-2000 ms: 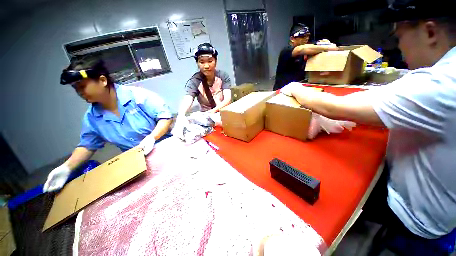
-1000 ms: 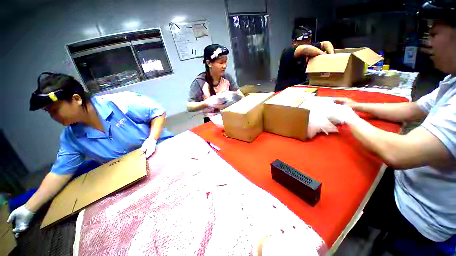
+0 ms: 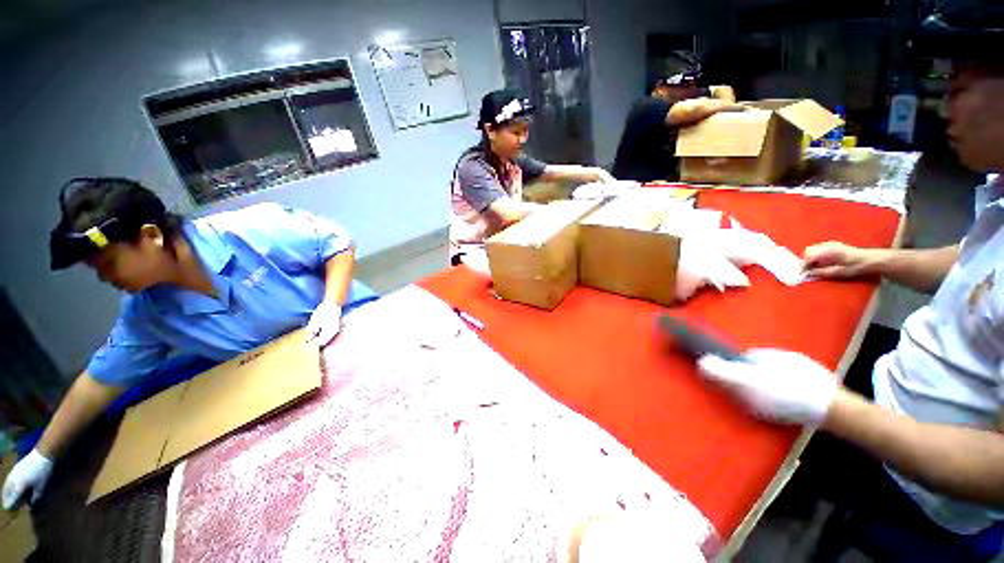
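Note:
No clear hand of mine shows. A pale, blurred shape, perhaps part of my right hand [image 3: 633, 542], is cut off by the bottom edge; its fingers are hidden. The pink-white padded cover [image 3: 363, 451] lies nearest. Beyond it, a black housing [image 3: 696, 337], blurred, is in the white-gloved hand of the person at right, over the red cloth [image 3: 584, 368]. A flat cardboard piece [image 3: 220, 405] lies at the left, under the hand of a person in blue.
Two cartons [image 3: 533, 264] [image 3: 628, 260] stand side by side, with white foam bags [image 3: 710, 264] at their right. An open carton [image 3: 732, 150] stands at the far end with a person behind it. Another person stands behind the cartons. The mesh belt [image 3: 116, 533] is at lower left.
The person at right has taken hold of the black housing, which stood on the red cloth. The person behind the cartons has moved right and reaches over them. The pale shape has not moved.

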